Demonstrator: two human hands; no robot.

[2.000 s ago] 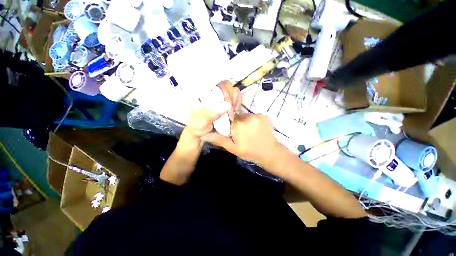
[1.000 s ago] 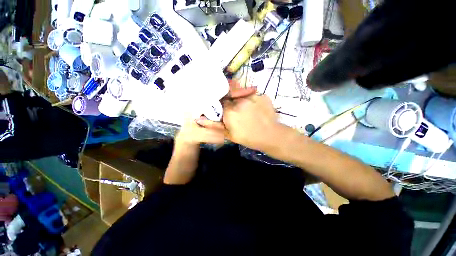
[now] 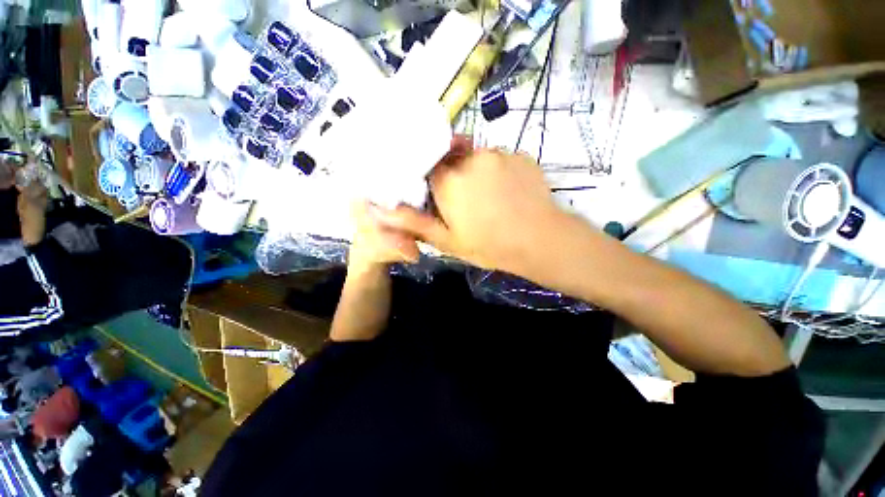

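My left hand point(image 3: 380, 236) and my right hand point(image 3: 500, 206) meet over the bench's near edge. Between them is a white part point(image 3: 415, 190), likely a fan body; glare blends its outline into the white bench. My left fingers are at its lower side. My right hand is curled at its right side, its thumb reaching towards my left hand. The fingertips are partly hidden. A clear blister tray point(image 3: 277, 95) with several glossy black panels lies beyond, to the left, with a few loose panels point(image 3: 304, 162) beside it.
White, blue and lilac fan bodies point(image 3: 173, 215) crowd the left. A grey fan body point(image 3: 776, 199) lies right on a light-blue mat. A yellow-handled tool point(image 3: 471, 80) lies behind my hands. Cartons stand top right and below left point(image 3: 245, 374). Another person's hand point(image 3: 31, 204) shows far left.
The view has shifted. The large dark shape at the upper right has left the picture. My hands stay together around the white part, with my right hand now more curled.
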